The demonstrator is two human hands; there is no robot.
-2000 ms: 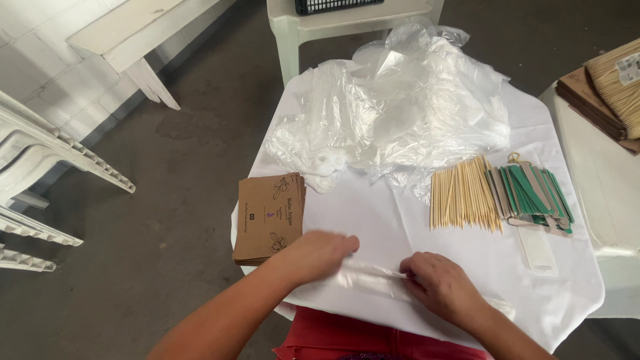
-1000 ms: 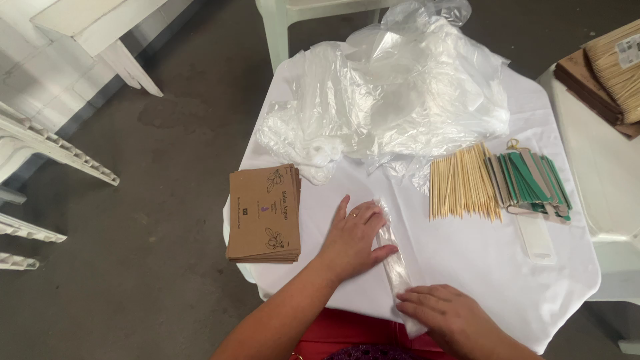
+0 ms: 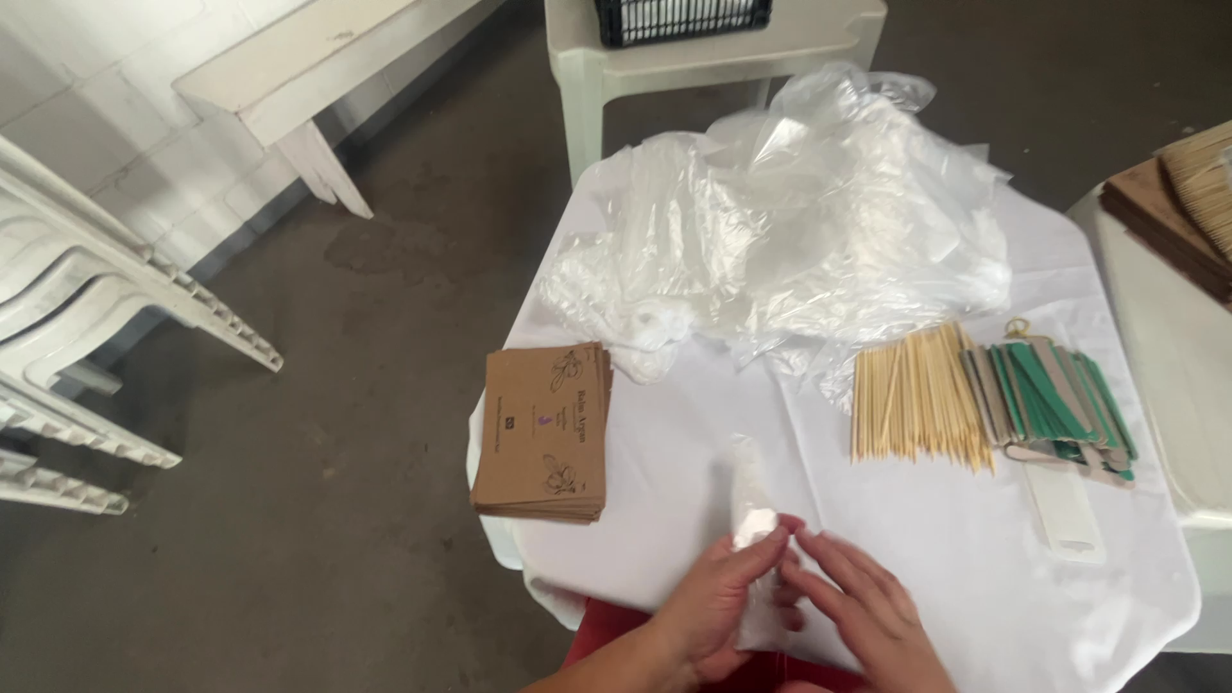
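My left hand (image 3: 717,602) holds a narrow folded clear plastic packet (image 3: 754,510) upright near the table's front edge. Close against its right side is my right hand (image 3: 857,602), fingers spread and fingertips near the left thumb; whether it grips anything cannot be told. A stack of printed brown cardboard cards (image 3: 544,433) lies to the left. On the right are a row of thin wooden sticks (image 3: 914,399) and a pile of green and grey nail files (image 3: 1059,399), with a white flat plastic piece (image 3: 1066,515) below them. A heap of clear plastic bags (image 3: 789,221) covers the table's back.
The round table wears a white cloth (image 3: 674,423). Behind it, a black crate (image 3: 683,19) rests on a white plastic stool (image 3: 635,67). Stacked white chairs (image 3: 87,318) and a bench (image 3: 308,58) are at the left. More wooden sticks (image 3: 1203,192) lie on a surface at right.
The packet lay across the table under both hands, then was turned lengthwise. It is now in my left hand, off the cloth at its near end, and my hands have come together.
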